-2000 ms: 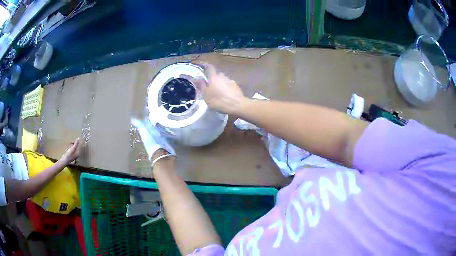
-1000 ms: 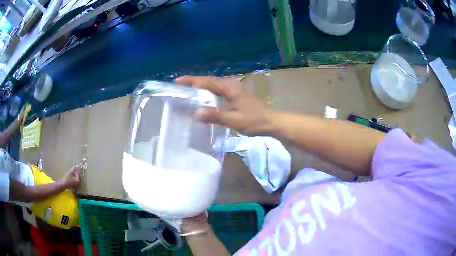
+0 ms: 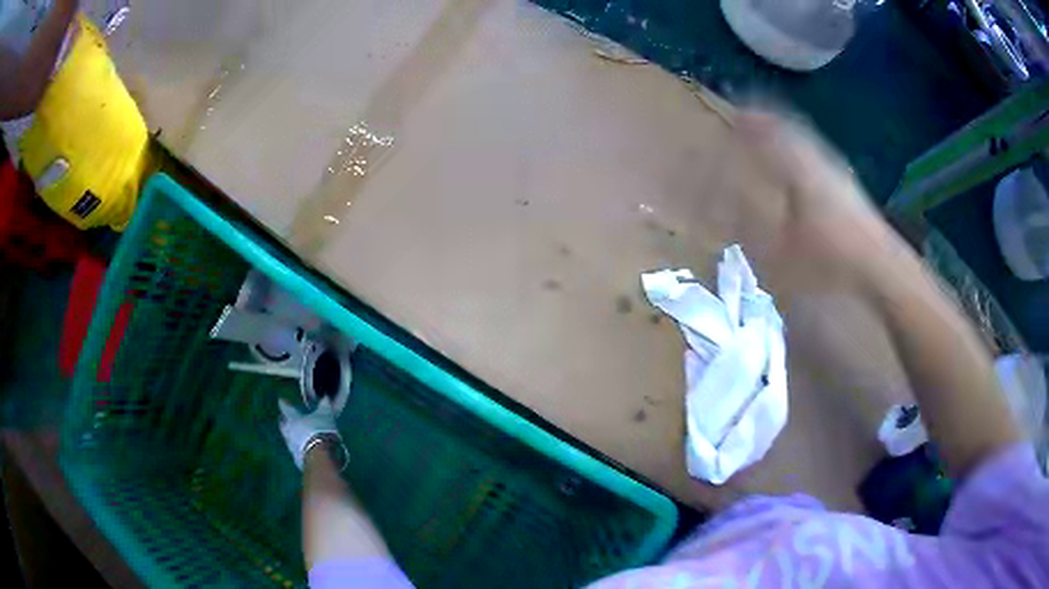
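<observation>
My left hand (image 3: 308,428), in a white knit glove, is down inside the green crate. Its fingertips are at the lower rim of a white collar part (image 3: 342,394) with a dark centre; whether they grip it cannot be told. More white parts with flat arms lie beside it. My right hand (image 3: 805,201), bare and strongly blurred, is stretched out over the far side of the bench with nothing visible in it. A crumpled white cloth (image 3: 736,385) lies on the bench, nearer to me than my right hand.
The green crate (image 3: 414,362) stands against the cardboard-covered bench (image 3: 483,219). Clear vessels with white bottoms (image 3: 794,32) stand on the dark green conveyor beyond a green post (image 3: 978,150). A person in yellow (image 3: 81,132) is at upper left. A dark object is at lower right.
The clear vessel with the white bottom has left my hands. My left hand has gone down into the crate. My right hand has moved away to the right. The view has turned and shifted toward the crate.
</observation>
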